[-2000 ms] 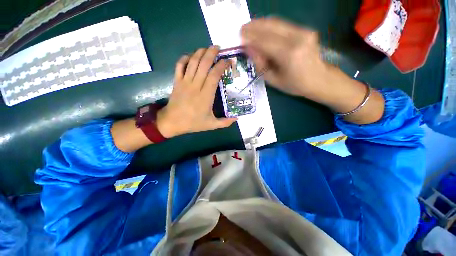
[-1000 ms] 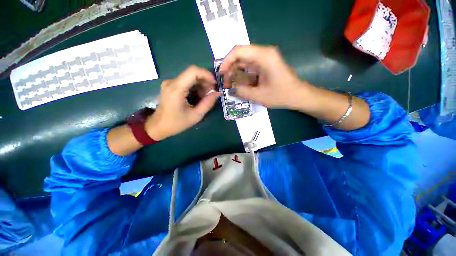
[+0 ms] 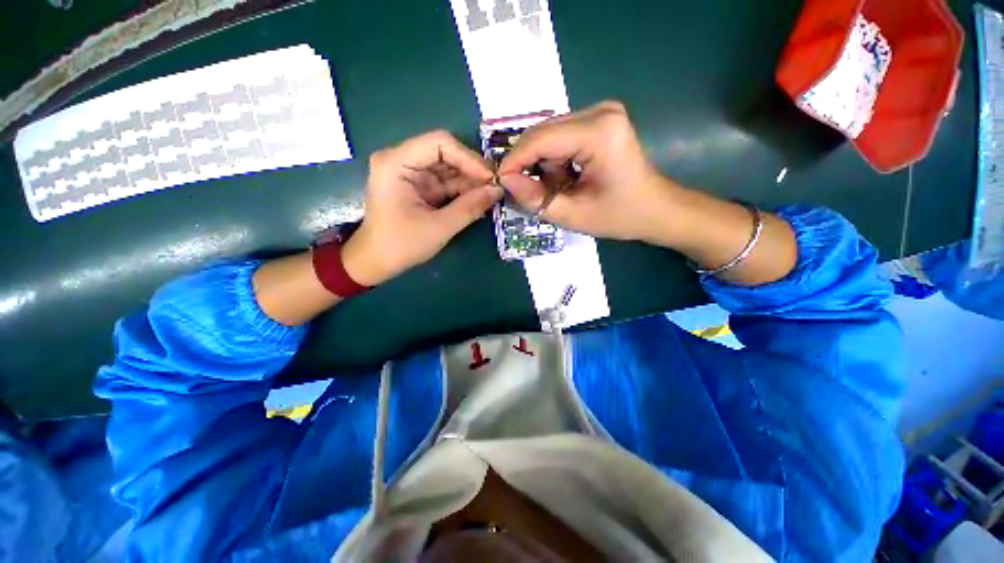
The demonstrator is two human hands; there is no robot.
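The phone unit (image 3: 531, 241) lies on the long white strip (image 3: 513, 68), its board partly hidden under my right hand. My left hand (image 3: 427, 200) and my right hand (image 3: 595, 170) meet fingertip to fingertip above the phone's left edge. Thumb and forefinger of each are pinched around something tiny, too small to make out. A thin dark tool, seemingly tweezers (image 3: 542, 209), shows below my right fingers, mostly hidden by the hand. Grey shapes remain at the strip's far end.
A wider white sheet with rows of grey stickers (image 3: 176, 132) lies at left. A red bin (image 3: 908, 94) with white speckled pieces stands at far right, a small white scrap (image 3: 782, 174) near it. A pale blue strip (image 3: 990, 143) lies beyond. A small fitting (image 3: 555, 313) sits by the apron.
My left hand has left the phone's edge and come to meet my right fingertips over it. My right hand has moved lower and left from its earlier place above the phone.
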